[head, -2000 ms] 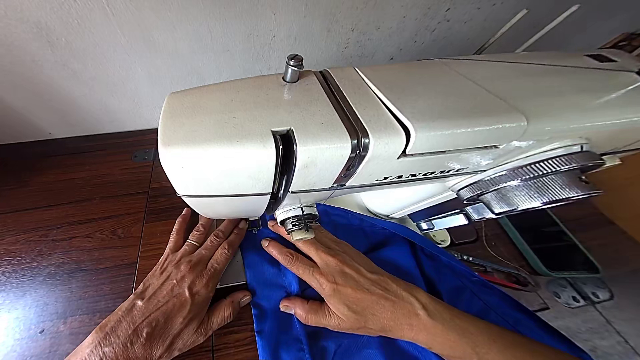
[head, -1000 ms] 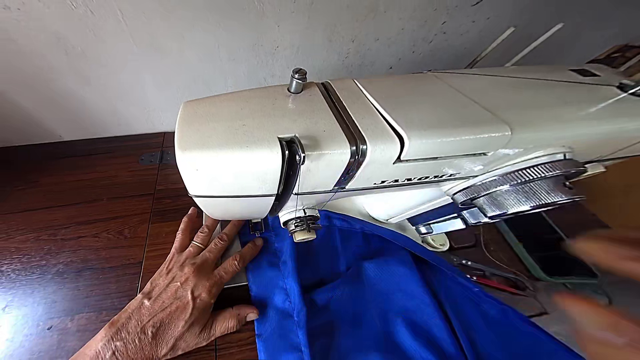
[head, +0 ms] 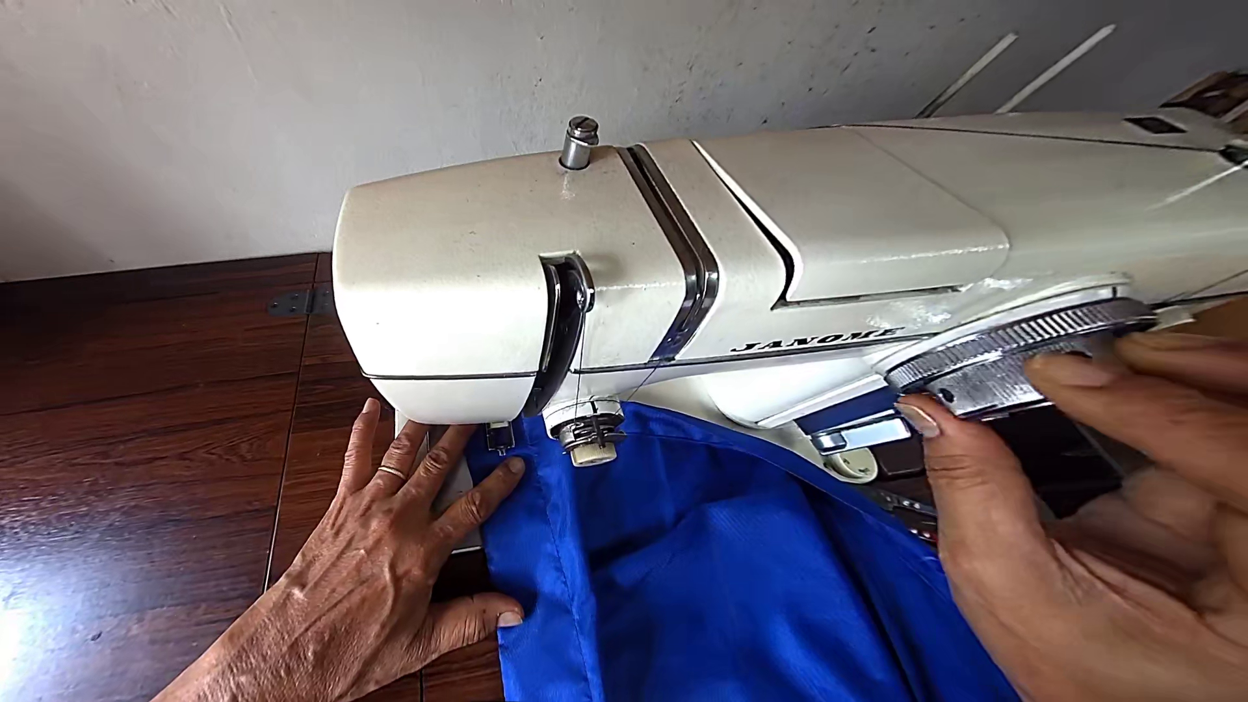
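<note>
Blue fabric (head: 721,575) with a stitched fold along its left side lies under the needle end of a cream Janome sewing machine (head: 458,253). My left hand (head: 380,556) rests flat beside the presser foot (head: 500,437), index fingertip and thumb tip on the fabric's left edge, fingers spread. Right of the foot, thread runs down to the tension dial (head: 590,434). My right hand (head: 1092,507) is raised at the ribbed metal dial (head: 1014,356) on the machine's front, thumb and fingers curved around its lower side; whether they grip it is unclear.
The dark wooden sewing table (head: 146,409) extends to the left, with a metal hinge (head: 300,301) near its back. A grey wall (head: 263,107) stands behind the machine. A metal lever (head: 861,436) sticks out below the dial, and dark objects lie partly hidden beneath my right hand.
My right hand has left the fabric, where it lay two seconds ago, and is now up at the ribbed dial on the right. My left hand stays by the presser foot.
</note>
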